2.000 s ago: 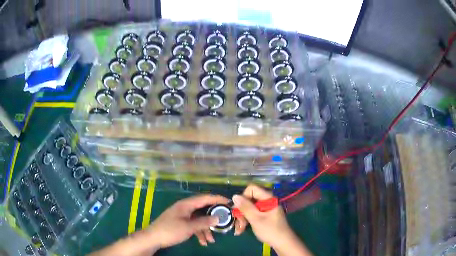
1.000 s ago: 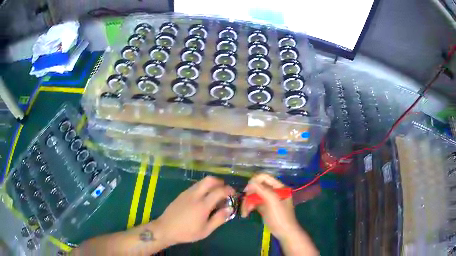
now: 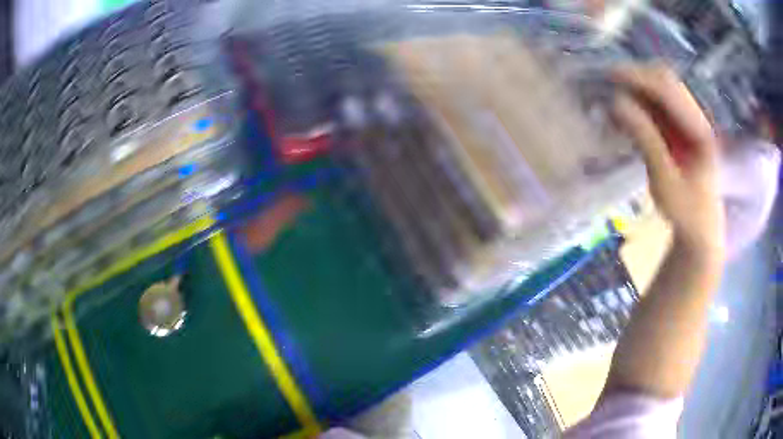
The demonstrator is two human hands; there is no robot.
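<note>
The view is heavily blurred. My right hand (image 3: 678,141) is raised at the upper right, beyond the right-hand tray stack. A red patch, seemingly the red probe handle, shows between its curled fingers; its wire cannot be made out. A round gold-and-silver part (image 3: 162,308), likely the speaker driver, lies alone on the green mat (image 3: 343,291) at the left. My left hand cannot be seen; only a bit of pinkish sleeve and an unclear tan patch show at the bottom edge.
The central stack of filled trays (image 3: 77,201) is at the left. The right-hand stack (image 3: 489,111) has a tan top and brown sides. A red box edge (image 3: 305,147) and a dull red pad (image 3: 275,223) lie between. More trays (image 3: 558,334) sit below the blue-taped bench edge.
The view has swung right. The round part has left my hands and lies on the mat. My right hand has moved far right, and my left hand has gone out of sight.
</note>
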